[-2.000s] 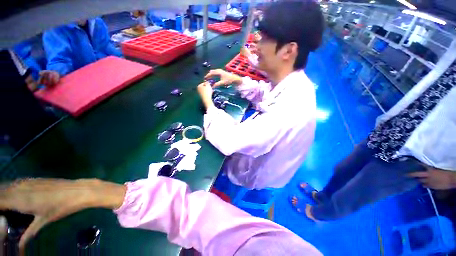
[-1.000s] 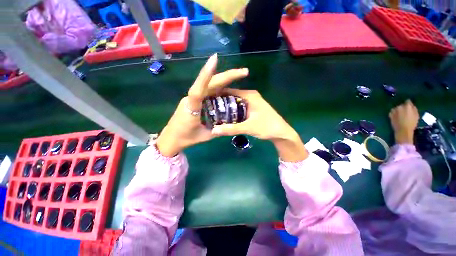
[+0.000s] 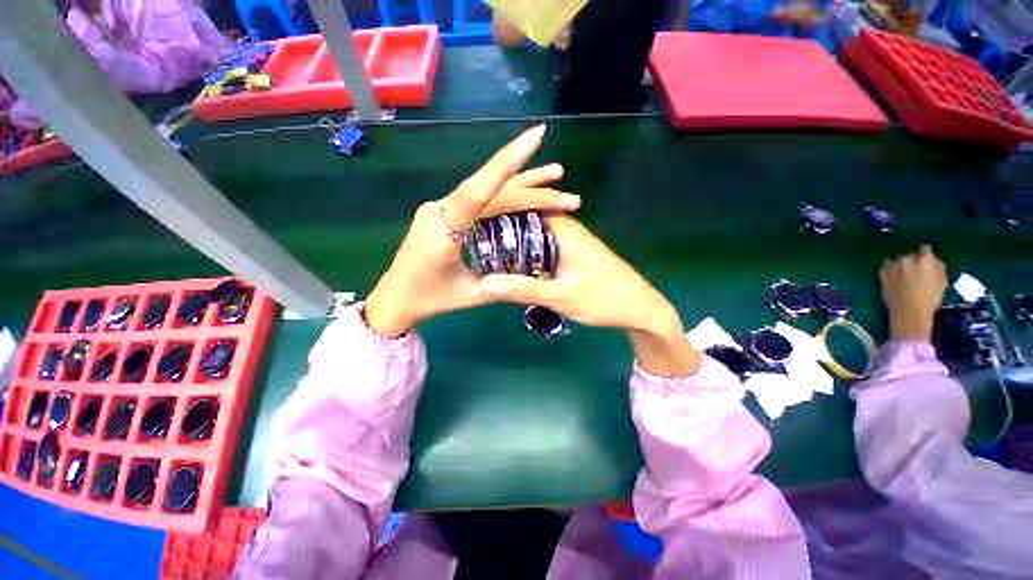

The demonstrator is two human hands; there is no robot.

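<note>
A stack of watch heads (image 3: 512, 245) lies on its side between my two hands, with striped dark and silver edges showing. My left hand (image 3: 436, 255) holds its left end, with some fingers raised above the stack. My right hand (image 3: 595, 278) holds its right end, the thumb along the bottom. The stack is held above the green bench (image 3: 510, 419). A single watch head (image 3: 544, 322) lies on the bench just below my hands. The hidden faces of the stacked discs cannot be seen.
A red compartment tray (image 3: 244, 391) with discs stands at left, beside a grey post (image 3: 193, 187). White sheets (image 3: 776, 391) with discs and a tape roll (image 3: 846, 349) lie at right, near a neighbour's hand (image 3: 913, 290). A red board (image 3: 765, 82) and divided bins (image 3: 402, 66) stand at the far side.
Two seconds ago one arm was stretched across the view, which faced further right. Since one second ago, both hands have kept the stack between them and moved slightly right; the left fingers lean further right.
</note>
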